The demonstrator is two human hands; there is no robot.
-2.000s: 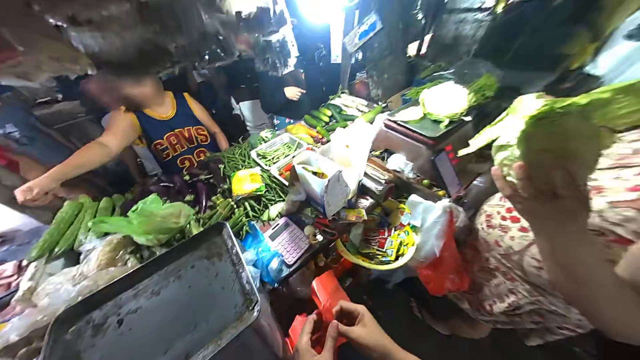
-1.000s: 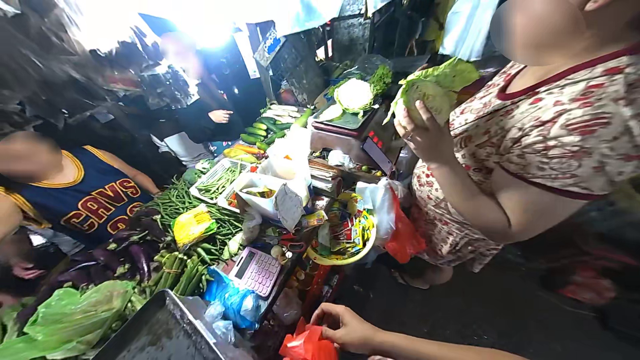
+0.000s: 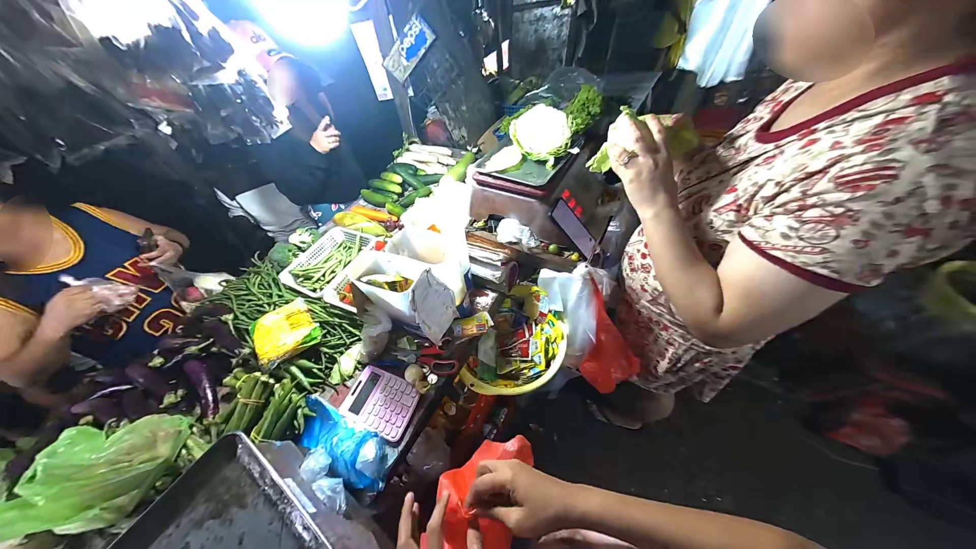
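A red plastic bag [image 3: 488, 465] is between my two hands at the bottom centre. My right hand [image 3: 522, 496] pinches the bag's upper part with bent fingers. My left hand [image 3: 427, 526], partly cut off by the lower edge, has its fingers against the bag's left side. Just up and to the left lie a blue plastic bag [image 3: 347, 446] and a pink calculator [image 3: 381, 402]. A yellow basket [image 3: 526, 387] of small packets is above my hands.
At right stands a person in a patterned dress [image 3: 839, 168], holding a leafy vegetable [image 3: 652, 141]. A cauliflower [image 3: 541, 131] lies on a scale [image 3: 518, 194]. Another person [image 3: 91, 282] is beyond the eggplants [image 3: 200, 385]. A metal tray [image 3: 229, 503] fills the lower left.
My left hand has come into view at the red bag. The person at right has turned the leafy vegetable and peels or grips it close to the body. The view has swung right since the oldest frame.
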